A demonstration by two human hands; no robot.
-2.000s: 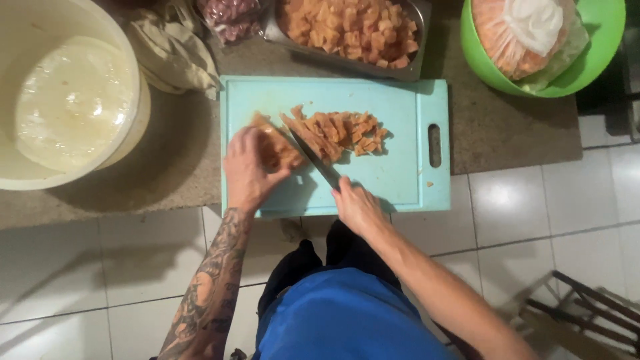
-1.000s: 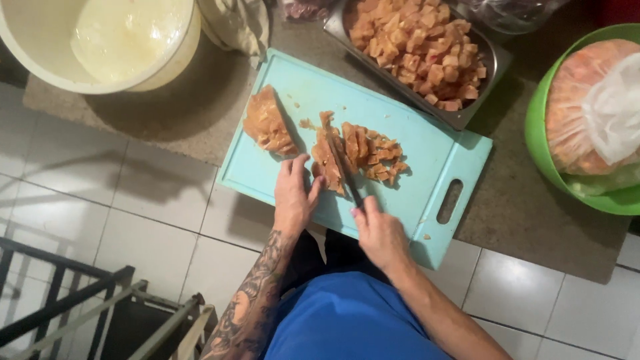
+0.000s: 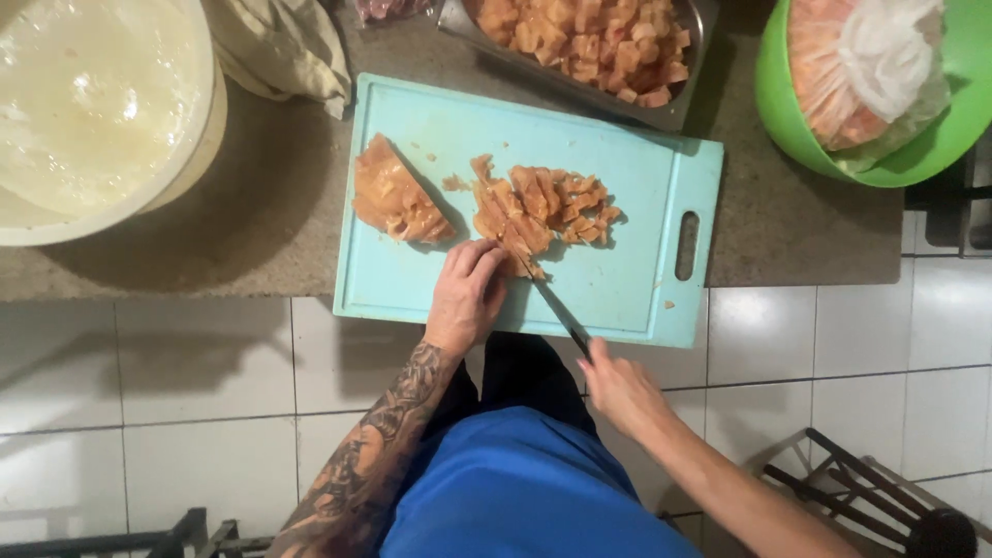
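A light blue plastic cutting board (image 3: 620,287) lies on the counter. On its left part rests a larger uncut piece of raw meat (image 3: 395,194). Strips and small chunks of cut meat (image 3: 542,198) spread over the middle. My left hand (image 3: 465,294) presses its fingertips on the near end of the strips. With my right hand (image 3: 620,380) I grip the handle of a kitchen knife (image 3: 562,310), whose blade tip is at the near end of the strips, just beside my left fingers.
A metal tray (image 3: 682,108) of diced meat stands behind the board. At the left are a large white tub (image 3: 209,116) of cloudy liquid and a cloth (image 3: 287,46). A green bowl (image 3: 783,132) with a bagged orange mass stands at the right; a dark stool (image 3: 868,480) is on the floor.
The left hand has let go of the larger piece it held two seconds ago and now touches the strips. The knife has been drawn toward me since one second ago. The view has turned.
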